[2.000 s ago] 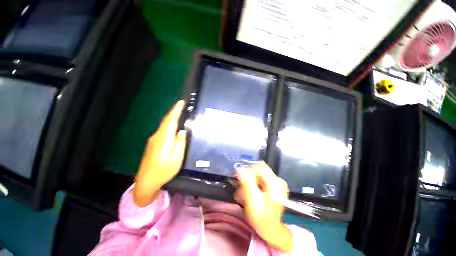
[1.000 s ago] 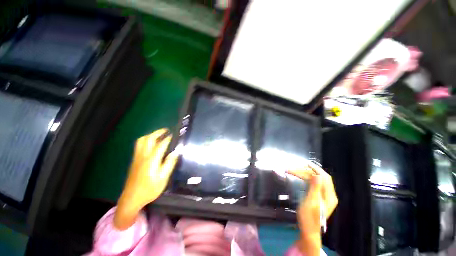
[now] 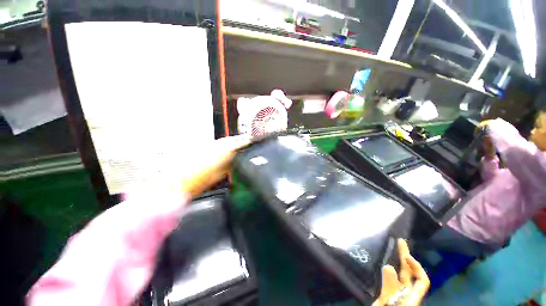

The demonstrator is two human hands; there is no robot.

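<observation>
A black foam tray [image 3: 272, 200] with two glossy black screens [image 3: 353, 215] is held up at a slant in front of me, slightly blurred. My left hand [image 3: 212, 167] is at its far left end, fingertips partly hidden at the edge. My right hand [image 3: 404, 281] grips its near right corner, with the fingers bent over the rim. A pale spot shows at the right hand; I cannot tell if it is the pen. Another tray with a glossy screen [image 3: 206, 248] lies lower left, partly behind my left sleeve.
A large bright panel [image 3: 143, 101] with a black and orange-red frame stands at left. A white fan [image 3: 263, 116] with a pink-red grille is behind the tray. More screen trays [image 3: 395, 170] lie at right. A person in pink [image 3: 503, 185] is at far right.
The view has swung up and right. The two-screen tray has been lifted off its place and tilted. My right hand has moved from over the screen to the tray's corner; my left is at its far end.
</observation>
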